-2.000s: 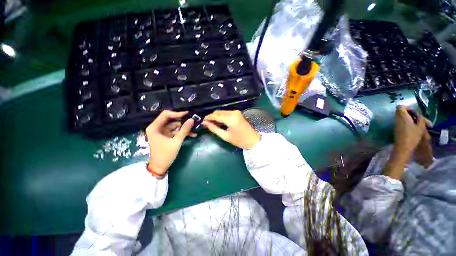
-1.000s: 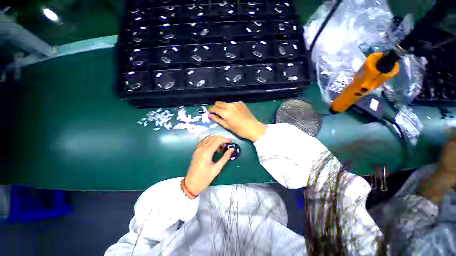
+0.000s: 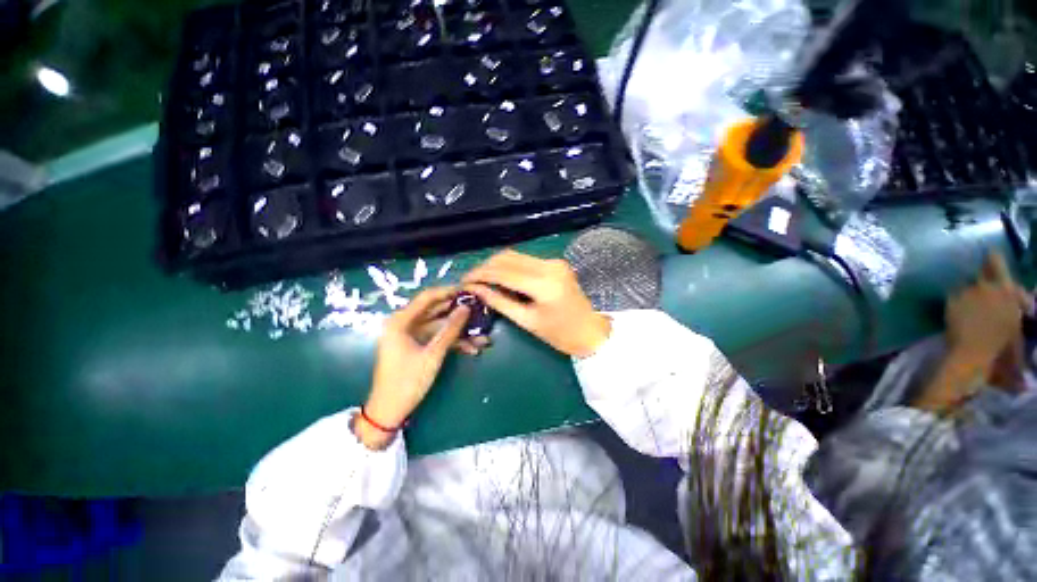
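Note:
My left hand [image 3: 412, 355] holds a small black round unit [image 3: 474, 317] between thumb and fingers, just above the green mat. My right hand [image 3: 539, 298] is at the unit's upper side, its fingertips touching or very near it. Whether a small part is between my right fingertips is too small to tell. A loose pile of small white parts [image 3: 276, 307] lies on the mat to the left of my hands.
A black blister tray [image 3: 398, 241] with round units stands behind my hands. A grey speckled disc [image 3: 614, 269] lies right of my right hand. An orange electric screwdriver [image 3: 737, 182] hangs before clear plastic bags [image 3: 694, 68]. Another person's hands [image 3: 980, 324] are at the right.
My right hand has moved from the white pile to the unit. My left hand has raised the unit to meet it. The camera view has shifted, so the tray appears lower and further left.

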